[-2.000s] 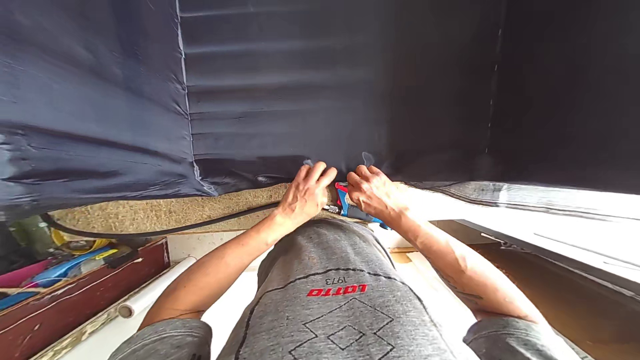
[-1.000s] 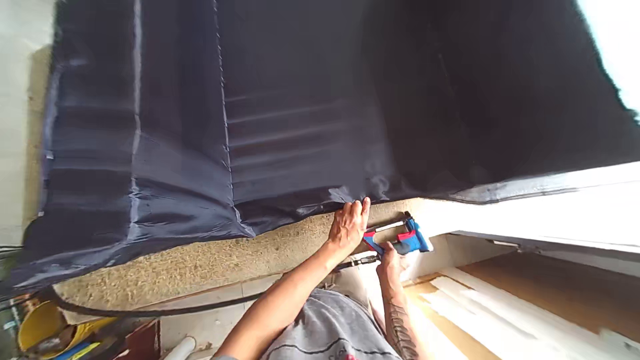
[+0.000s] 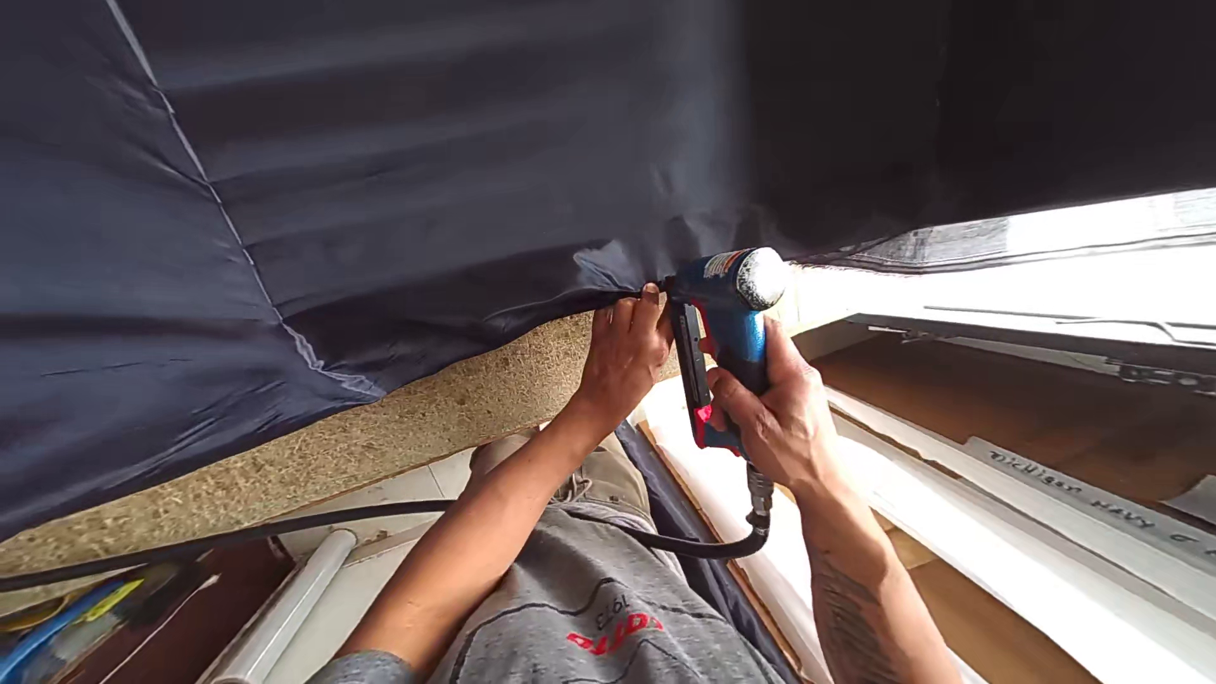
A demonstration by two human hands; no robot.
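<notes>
Dark navy fabric covers a large piece whose lower edge runs in front of me. My left hand presses its fingertips on the fabric's edge, over a strip of tan fibrous board. In my right hand is a blue pneumatic staple gun, gripped by its handle. Its nose touches the fabric edge just right of my left fingertips. A black air hose joins the base of the handle through a metal fitting.
At lower left lie a clear-wrapped roll and a dark red box with tools beside it. The hose crosses left, below the board. Long white boards or rolls and a brown surface are at right; one piece bears handwriting.
The staple gun, held low and right of the fabric edge one second ago, has come up against that edge. My left hand stays at the edge. The view has moved closer.
</notes>
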